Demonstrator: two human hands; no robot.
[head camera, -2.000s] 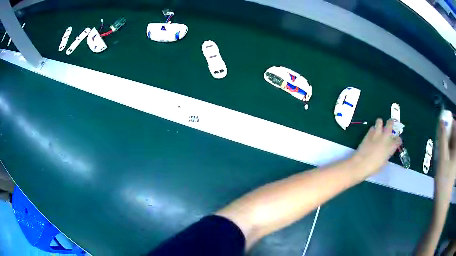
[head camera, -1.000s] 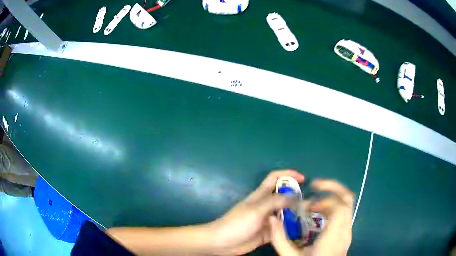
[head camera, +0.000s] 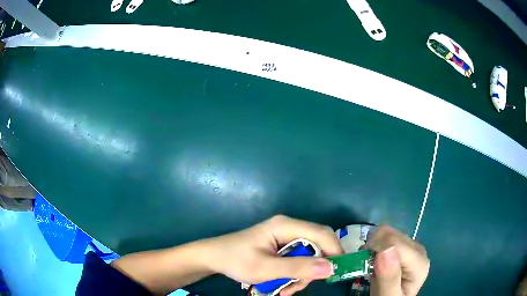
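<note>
My left hand (head camera: 289, 254) holds a white housing shell (head camera: 315, 247) with a blue battery (head camera: 300, 251) inside, near the bottom of the view. The left thumb also touches the near end of a green circuit board (head camera: 349, 266). My right hand (head camera: 399, 260) pinches the other end of the board between thumb and fingers. The board is outside the shell, to its right. Another white part with a blue patch (head camera: 353, 234) shows behind the hands, partly hidden by them. Dark and red bits below the board are too cut off to tell.
A white rail (head camera: 323, 75) crosses beyond the glossy green work surface (head camera: 173, 127). On the belt behind it lie a cover plate (head camera: 367, 18), a shell with board and battery (head camera: 452, 53) and another white shell (head camera: 498, 88). A thin white line (head camera: 426, 185) runs at right.
My hands came back from the belt with a unit, and now the green board shows clearly between them. The view has shifted, and the belt parts sit higher and farther right.
</note>
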